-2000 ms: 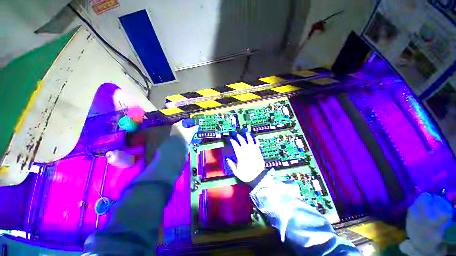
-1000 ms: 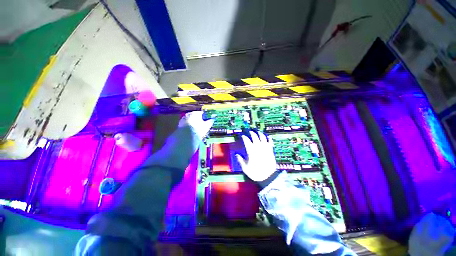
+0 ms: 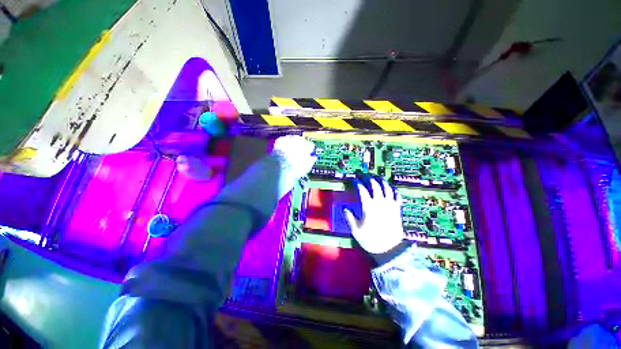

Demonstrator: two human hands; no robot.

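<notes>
A pale green carrier (image 3: 471, 262) lies on the conveyor. Populated green circuit boards fill its top-left window (image 3: 340, 155), its top-right window (image 3: 425, 163) and the right column below. The middle-left and bottom-left windows show red. My gloved left hand (image 3: 296, 158) is at the left edge of the top-left board; its fingertips are blurred, so its grip is unclear. My gloved right hand (image 3: 376, 217) is spread palm down over the carrier's middle, with its dark fingertips at the lower edge of that board.
Yellow-black hazard-taped rails (image 3: 381, 126) run behind the carrier. Dark and purple conveyor strips (image 3: 521, 238) lie at right. At left are a teal round top (image 3: 212, 123), a ringed round top (image 3: 159, 225) and a blurred white bottle-like thing (image 3: 194, 167). A smooth green surface (image 3: 54, 293) is nearest me at left.
The view has turned, so the carrier appears farther right. Both hands remain by the top-left board; my left hand has shifted slightly and shows less of its blue fingertips.
</notes>
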